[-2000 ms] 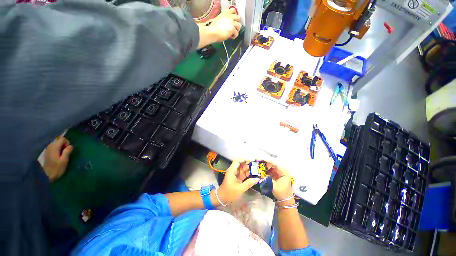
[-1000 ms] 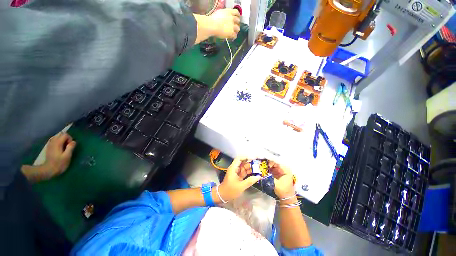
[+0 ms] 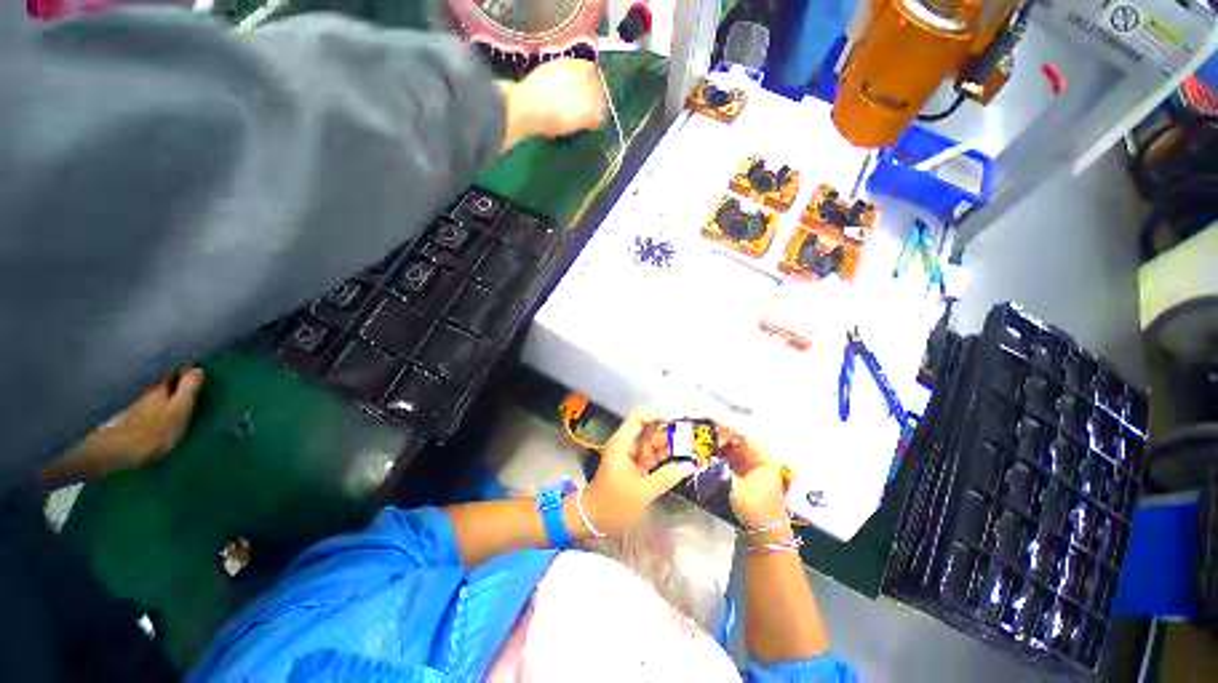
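Observation:
My left hand (image 3: 625,476), with a blue watch and bracelet at the wrist, holds a small electronic unit (image 3: 692,442) by its left side. The unit is a dark case with a white rectangle and yellow-orange parts inside. My right hand (image 3: 756,488) is closed around its right side. Both hands are just off the near edge of the white machine bed (image 3: 608,334). A dark piece shows below the unit between my hands; what it is, I cannot tell.
Orange-brown fixtures (image 3: 740,224), small black parts (image 3: 653,251) and blue-handled cutters (image 3: 868,380) lie on the bed. Black trays (image 3: 1029,480) stand right; another (image 3: 448,314) lies left. Another person's grey sleeve (image 3: 267,187) reaches over the left bench. An orange cylinder (image 3: 888,74) hangs behind.
The other person's far hand has moved left and away from the red knob. The near hand has shifted on the green bench. My hands remain around the unit.

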